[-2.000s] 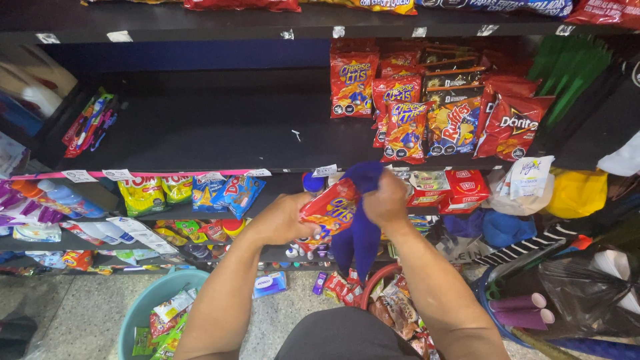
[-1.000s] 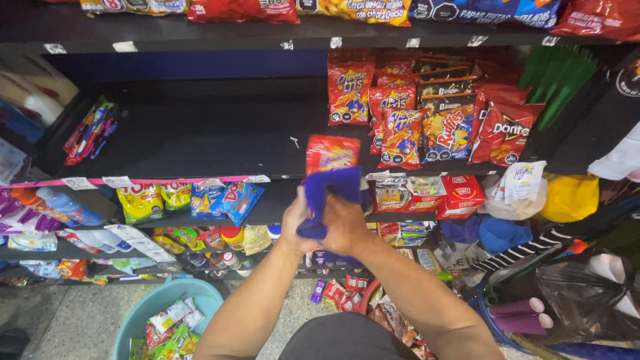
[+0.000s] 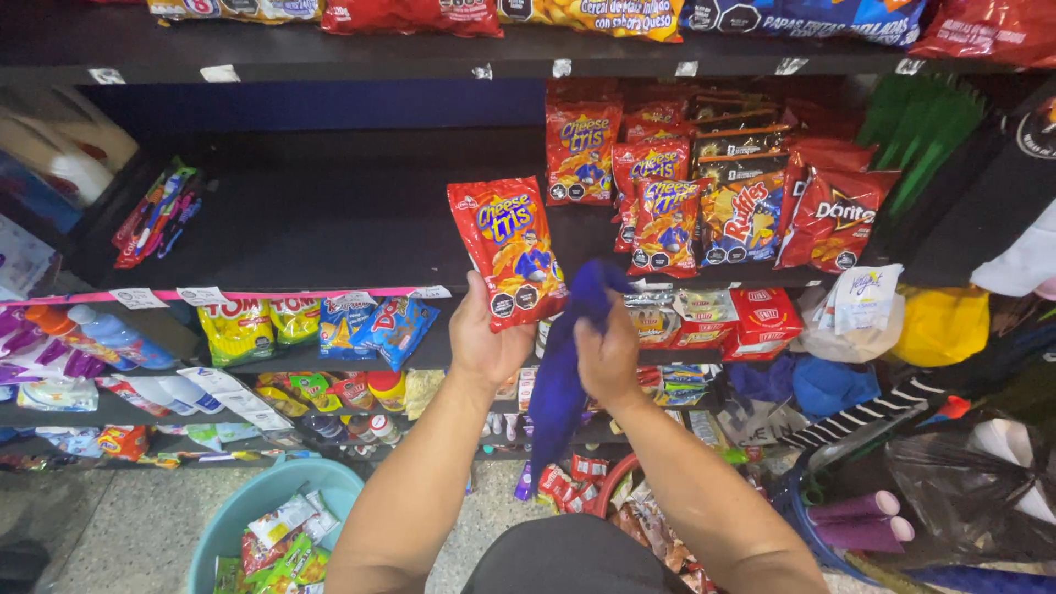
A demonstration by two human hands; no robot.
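Note:
My left hand (image 3: 487,342) holds a red Cheese Tris snack bag (image 3: 509,252) upright, front facing me, its lower end against the palm and fingers. Close beside it on the right, my right hand (image 3: 606,346) grips a dark blue cloth (image 3: 565,379) that hangs down from the fingers. Both hands are in front of the black shelf (image 3: 346,198). To the right on that shelf stand more Cheese Tris bags (image 3: 582,153), a Ruffles bag (image 3: 741,210) and a Doritos bag (image 3: 837,214). Part of the blue cloth is blurred.
Toothbrushes (image 3: 161,214) lie at the shelf's left end. Yellow-green snack bags (image 3: 237,334) and red boxes (image 3: 761,322) sit one shelf lower. A teal tub (image 3: 216,524) of packets and a red basket (image 3: 619,483) stand on the floor. A dark bin (image 3: 796,511) is at right.
The hands have moved apart, and the red bag, partly covered by the blue cloth one second ago, now shows its whole front. The cloth has shifted to the bag's right side.

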